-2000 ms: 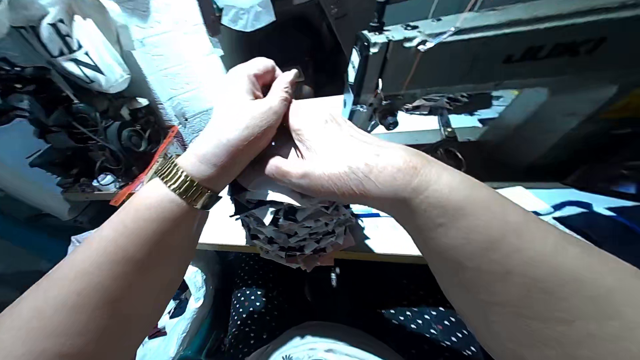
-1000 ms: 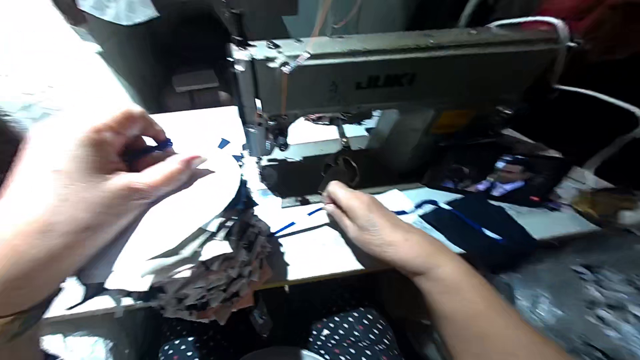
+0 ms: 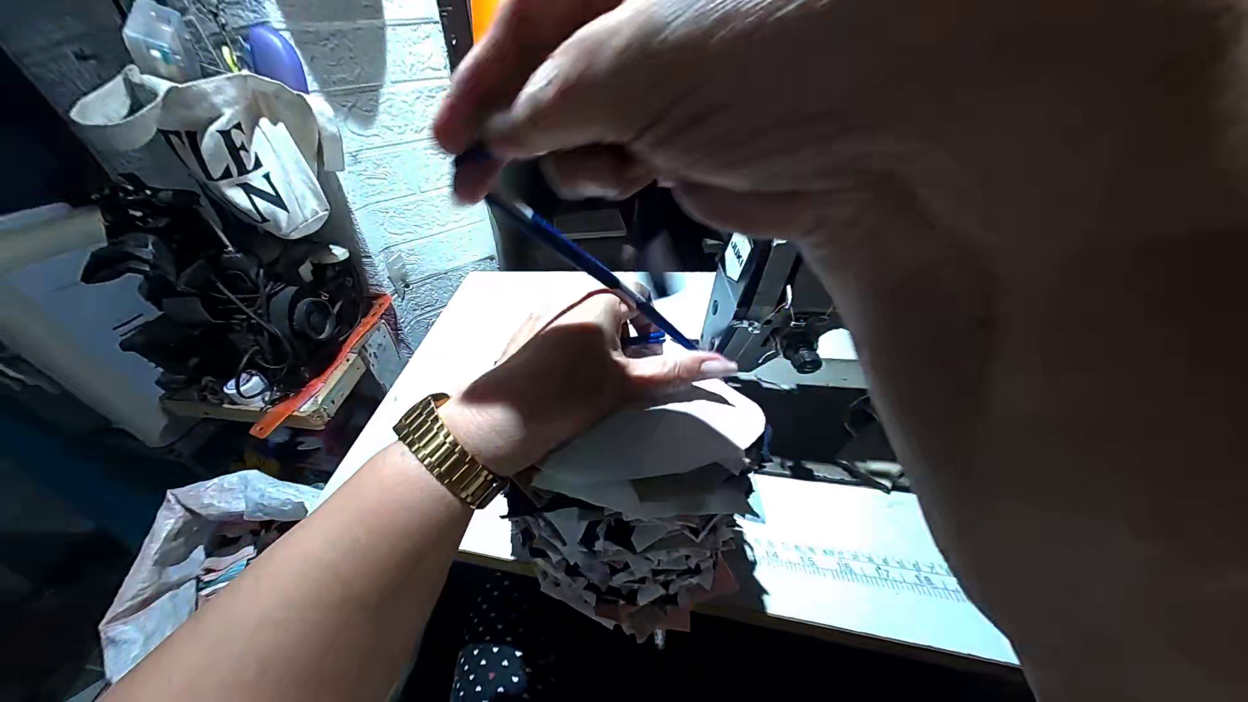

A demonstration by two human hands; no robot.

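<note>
My right hand (image 3: 624,107) is raised close to the camera, its fingertips closed on a narrow blue strip (image 3: 585,261). The strip slants down to my left hand (image 3: 575,380), which wears a gold watch and has a bit of blue between its fingers. Just below my left hand lies a stack of cut pieces (image 3: 634,546) in white, grey and dark colours, with a rounded pale piece (image 3: 663,439) on top. The stack hangs over the front edge of the white table (image 3: 868,565). Part of the sewing machine (image 3: 770,302) shows beyond, mostly hidden by my right arm.
On the left, a cloth bag with letters (image 3: 234,146) hangs by the brick wall (image 3: 409,146). Below it, a wooden shelf (image 3: 341,390) holds dark tangled items and an orange strip (image 3: 322,375). A plastic bag of scraps (image 3: 166,575) stands lower left. Measuring marks run along the table.
The view has swung left. My right hand, low beside the machine a second ago, is now raised with the blue strip drawn up from my left hand.
</note>
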